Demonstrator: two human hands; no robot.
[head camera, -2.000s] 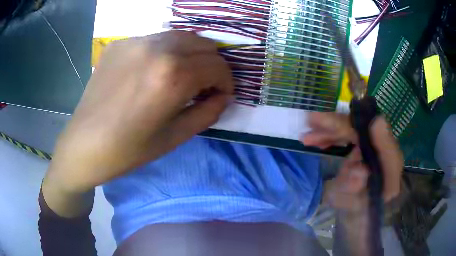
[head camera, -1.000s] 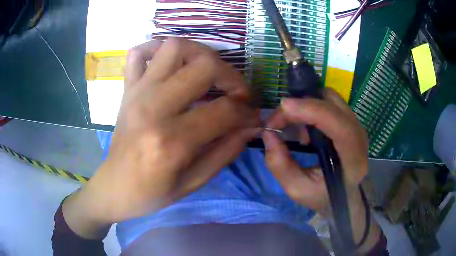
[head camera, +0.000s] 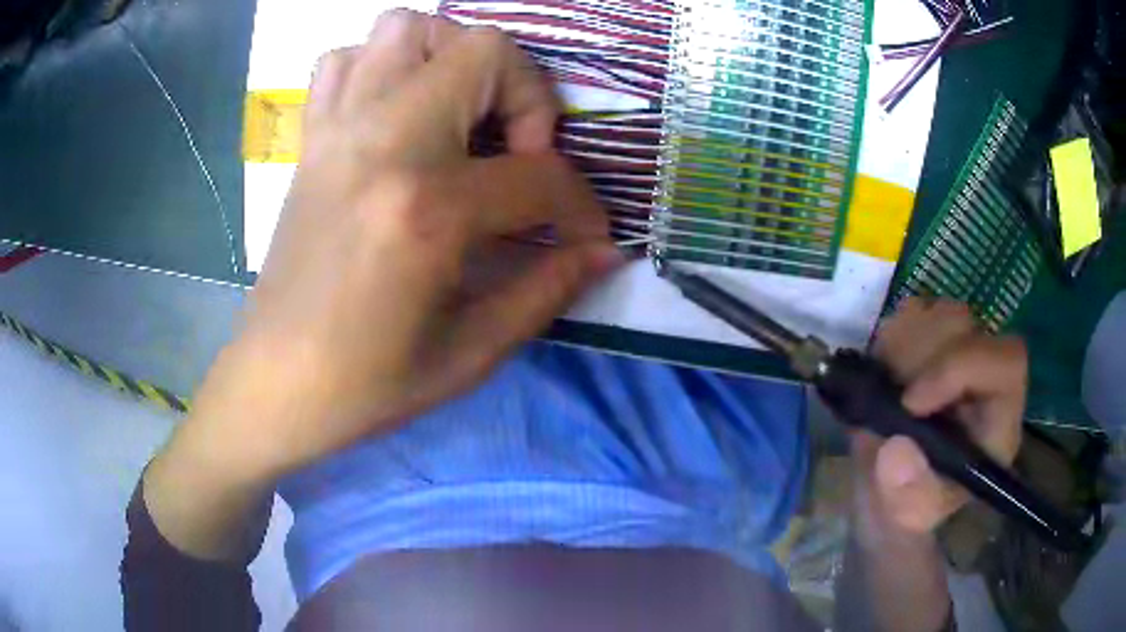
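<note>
The green PCB panel (head camera: 766, 148) lies on the white work sheet (head camera: 729, 307), with a row of red and dark wire leads (head camera: 605, 62) along its left edge. My left hand (head camera: 408, 222) is over the leads, thumb and forefinger pinched on a wire lead whose thin end reaches the panel's lower left corner. Its other fingers are curled over the leads and hide part of them. My right hand (head camera: 945, 414) holds the soldering iron (head camera: 914, 432) by its black handle. The iron's tip touches or nearly touches the panel's lower left corner, at that wire end.
Yellow tape (head camera: 879, 216) crosses the sheet. Loose leads (head camera: 926, 56) lie at the upper right. A spare green panel (head camera: 988, 235) lies right on the mat (head camera: 111, 148), beside a black bag (head camera: 1043, 185) with a yellow label (head camera: 1074, 194).
The iron's tip has swung down from over the panel to its lower left corner. My hands have moved apart after being together at the panel's near edge.
</note>
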